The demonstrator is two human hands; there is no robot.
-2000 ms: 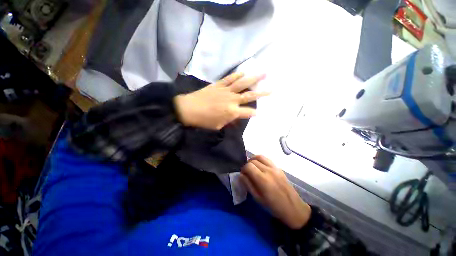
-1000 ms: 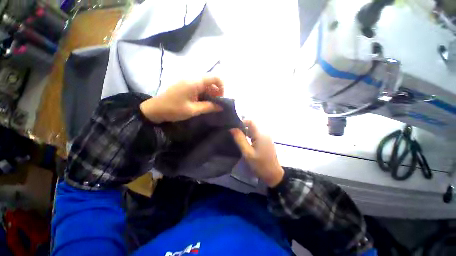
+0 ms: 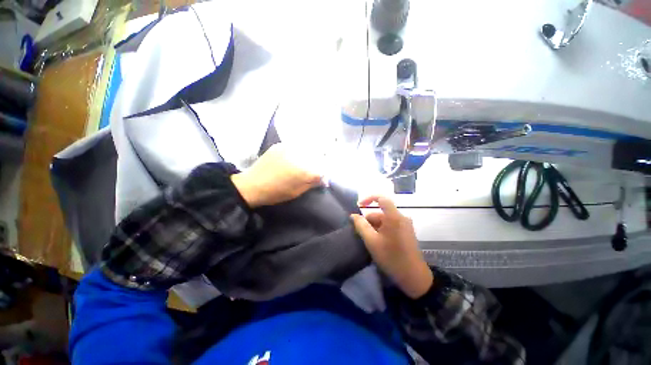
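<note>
The dark grey panel (image 3: pixel 300 242) lies over the front table edge and my lap, its upper corner near the needle area under bright glare. The light grey cloth heap (image 3: pixel 171 135) spreads to the left. My left hand (image 3: pixel 280 176) rests on the dark cloth's upper edge, its fingertips washed out by glare, pressing or gripping the edge. My right hand (image 3: pixel 391 242) pinches the cloth's right edge between thumb and forefinger. The white sewing machine (image 3: pixel 492 107) stands just beyond my hands. The presser foot is lost in glare.
Dark green-handled snips (image 3: pixel 530 199) lie right of the needle under the arm. A printed ruler (image 3: pixel 500 258) runs along the table's front edge. A brown wooden surface (image 3: pixel 61 135) is at the left. A metal guard (image 3: pixel 421 132) and a dark knob (image 3: pixel 390 44) are on the machine head.
The view has shifted toward the machine. Both hands have brought the dark cloth from the front of the table up close to the needle area. My left hand has flattened along its upper edge.
</note>
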